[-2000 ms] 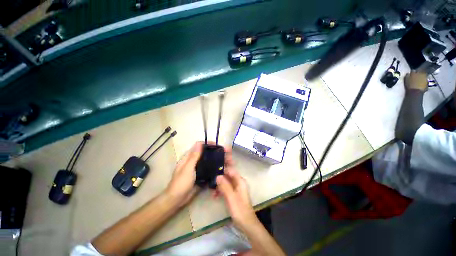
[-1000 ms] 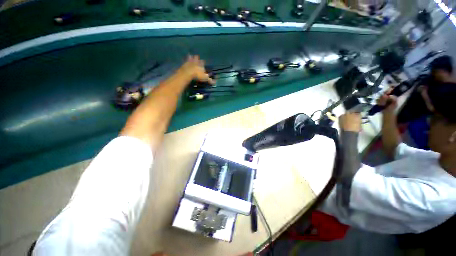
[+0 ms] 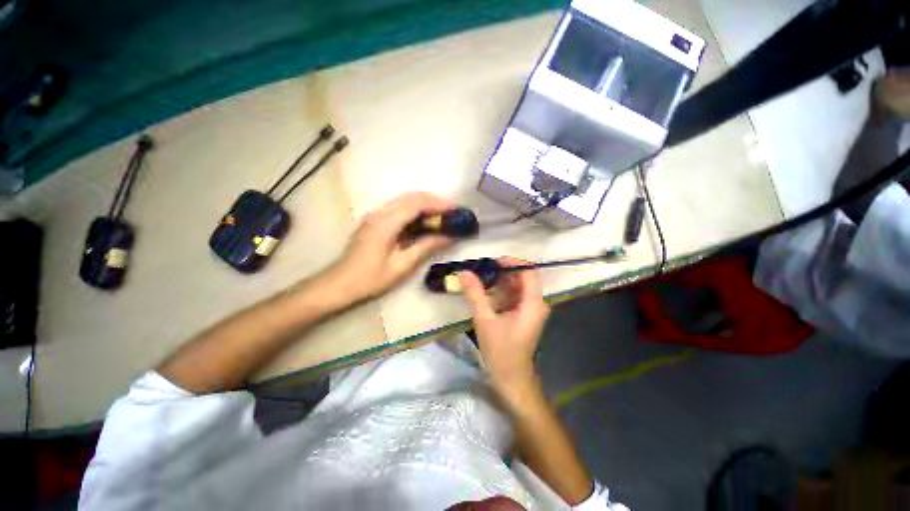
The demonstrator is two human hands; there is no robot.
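My left hand point(image 3: 391, 245) holds a black plastic housing point(image 3: 459, 223) with a cream label, its lead pointing right toward the screw feeder. My right hand point(image 3: 509, 317) holds a second black housing point(image 3: 462, 276) just nearer to me, its cable lead reaching right with a plug at the tip. The two housings are close together over the bench, side by side. The left hand and its housing are somewhat blurred. Whether the housings touch the bench I cannot tell.
The silver-white screw feeder point(image 3: 589, 110) stands right of my hands, a small dark pen-like tool point(image 3: 635, 220) beside it. Black units with leads lie left point(image 3: 251, 232), point(image 3: 107, 253). The electric screwdriver point(image 3: 758, 75) is behind the feeder. A person's sleeve point(image 3: 838, 269) is at right; a red stool point(image 3: 723, 309) below.
My left arm has come back from the green conveyor to the bench. Both hands now hold housings. The view has turned down, and the feeder appears higher and further right.
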